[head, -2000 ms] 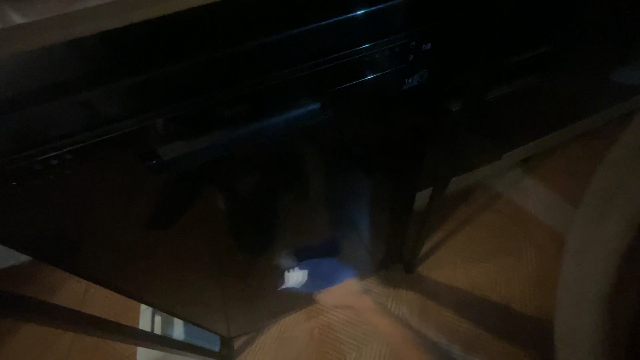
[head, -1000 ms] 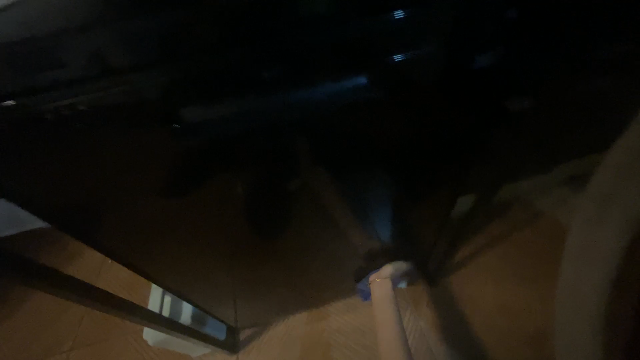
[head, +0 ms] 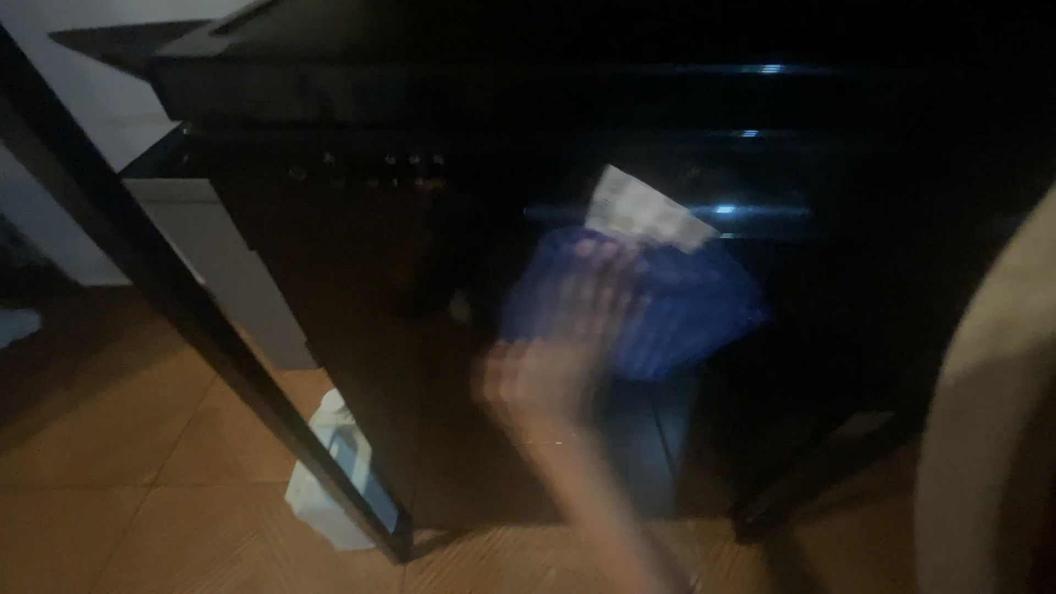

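My right hand, blurred by motion, holds a blue cloth with a white tag sticking up from its top edge. Hand and cloth are in front of the glossy black front panel of what looks like a stove; firm contact with it cannot be made out. The forearm rises from the bottom of the view, with a thin bracelet at the wrist. Just above and behind the cloth runs a shiny horizontal bar, perhaps a handle. My left hand is not in view.
A dark metal leg slants across the left side. Behind it, a whitish plastic jug stands on the brown tiled floor. A pale curved object, unclear in kind, fills the right edge.
My right hand has moved up the dark front from near its lower edge, with the blue cloth in it. The view has shifted, showing more of the left side.
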